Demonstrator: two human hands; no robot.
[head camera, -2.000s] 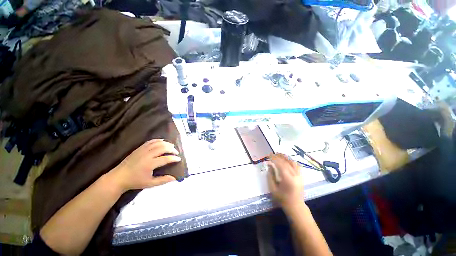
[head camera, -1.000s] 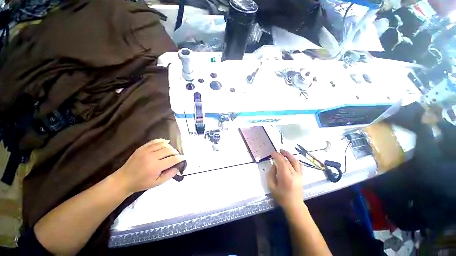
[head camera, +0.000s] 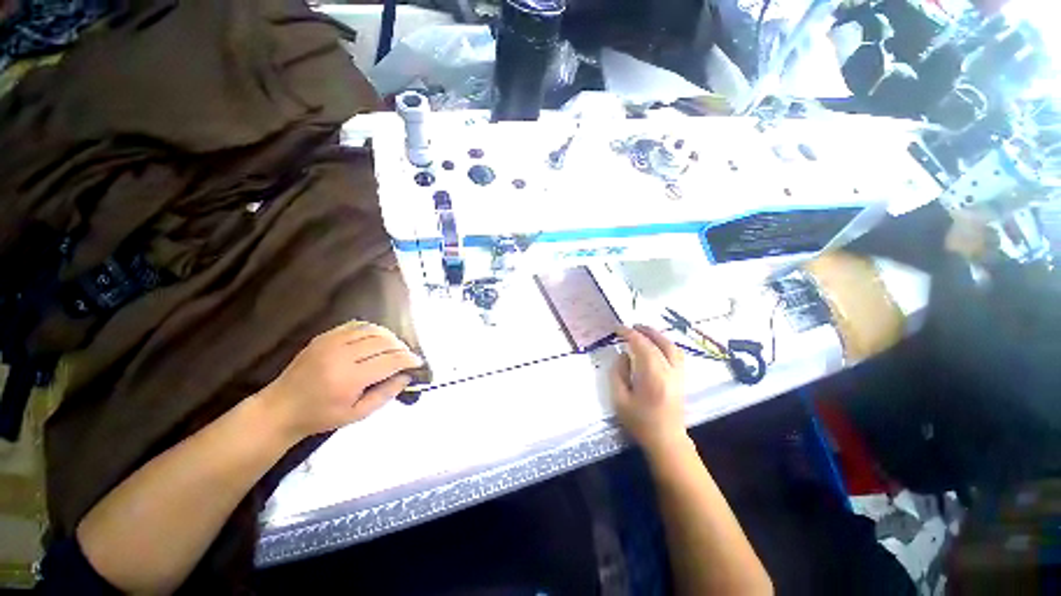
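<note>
Brown cloth (head camera: 233, 291) lies heaped and spread left of the white sewing machine (head camera: 652, 175). My left hand (head camera: 343, 378) lies on the cloth's right edge, with its fingers closed on a corner of it. A smartphone (head camera: 578, 307) lies flat under the machine arm, its screen up. My right hand (head camera: 649, 378) is at the phone's lower right corner, its fingertips touching or just over it. A thin dark line runs from the cloth corner to the phone. The needle area (head camera: 479, 293) is left of the phone, with no cloth under it.
Scissors with black handles (head camera: 745, 359) and slim snips lie right of the phone. Tan cardboard or tape (head camera: 855, 309) is at the table's right end. A black cylinder (head camera: 526, 58) stands behind the machine. A ruler strip (head camera: 465, 489) runs along the table's front edge.
My right hand has moved from beside the phone to its lower right corner. My left fingers have drawn the cloth edge together at its corner. The view has shifted somewhat.
</note>
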